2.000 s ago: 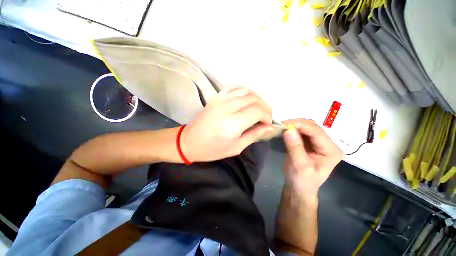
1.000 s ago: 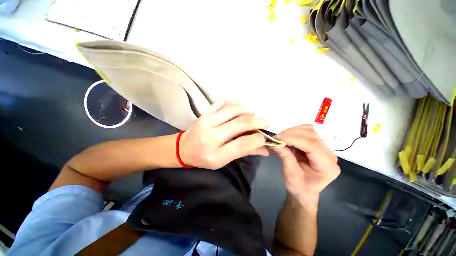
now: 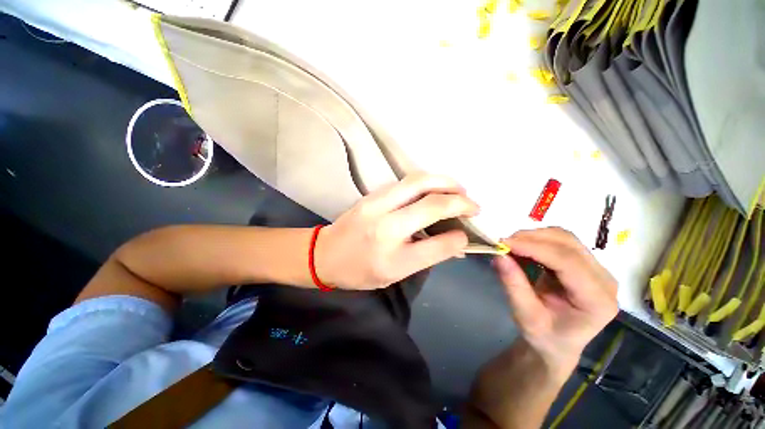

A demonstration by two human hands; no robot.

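A beige sewn panel [image 3: 289, 134] with layered flaps reaches from the upper left table edge to my hands. Yellow edge binding [image 3: 172, 67] runs along its far left end. My left hand [image 3: 394, 235], with a red wrist cord, is closed on the panel near its right end, fingers over the layers. My right hand [image 3: 562, 285] pinches the panel's right corner between thumb and forefinger, where a small yellow binding end [image 3: 502, 248] shows. The panel's part under my left fingers is hidden.
A red block [image 3: 546, 199] and dark snips [image 3: 605, 222] lie right of my hands. Stacked grey panels [image 3: 637, 109] with yellow edges stand at the right. Yellow offcuts [image 3: 545, 75] are scattered at the top. A round white-rimmed bin [image 3: 131, 147] is on the dark floor at left.
My right hand has moved right, and the corner it pinches moved with it. More of the panel's face and its seam line show. The board at upper left has mostly left the picture.
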